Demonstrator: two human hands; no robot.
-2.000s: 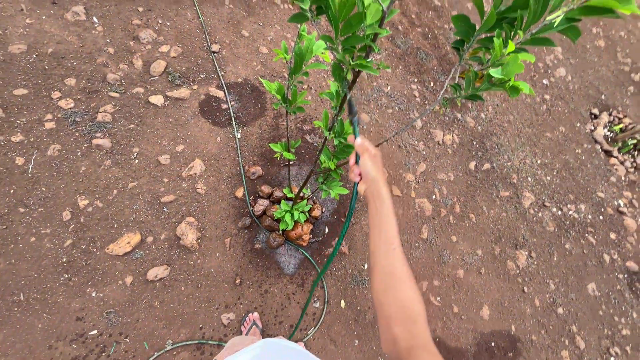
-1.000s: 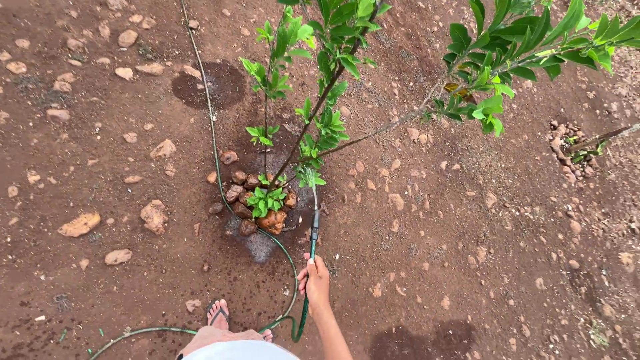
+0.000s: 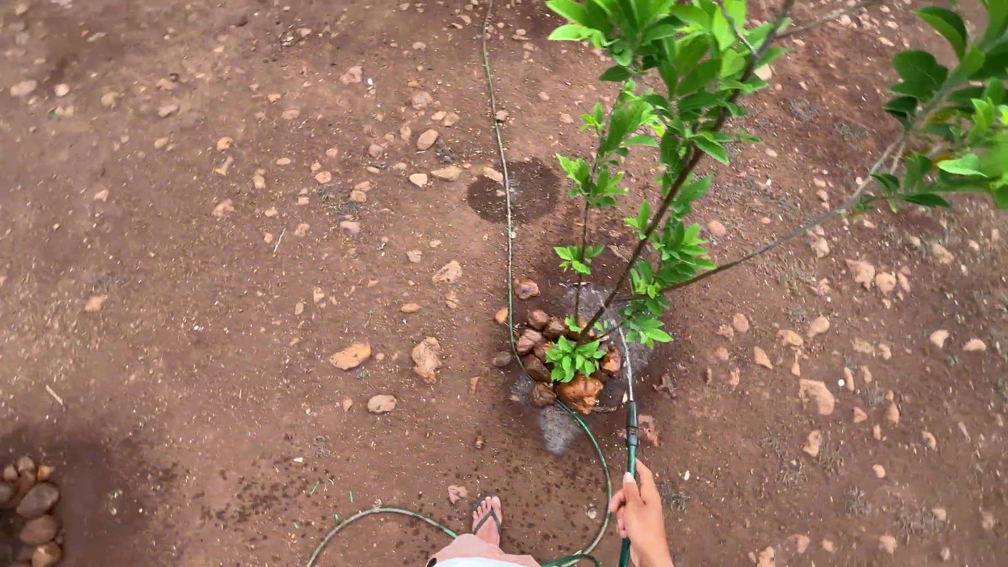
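Note:
My right hand [image 3: 642, 508] holds a green garden hose [image 3: 632, 457] just behind its black nozzle [image 3: 632, 421], at the lower right of centre. A thin stream of water [image 3: 627, 362] leaves the nozzle toward the base of a young tree [image 3: 669, 193]. Reddish-brown stones [image 3: 581, 392] ring the base of the stems, with a small leafy shoot [image 3: 573, 358] among them. Wet soil surrounds the stones. My left hand is out of view.
The hose's long run [image 3: 504, 157] lies up the bare soil, past a damp patch [image 3: 524, 191], and curls near my sandalled foot [image 3: 487, 516]. Scattered rocks [image 3: 351, 356] dot the ground. Another stone pile [image 3: 38, 500] sits at the lower left. Leafy branches [image 3: 957, 126] spread across the upper right.
From two seconds ago, my right hand has come down from beside the upper stems, still holding the hose. The water stream shows plainly now. The view has shifted left.

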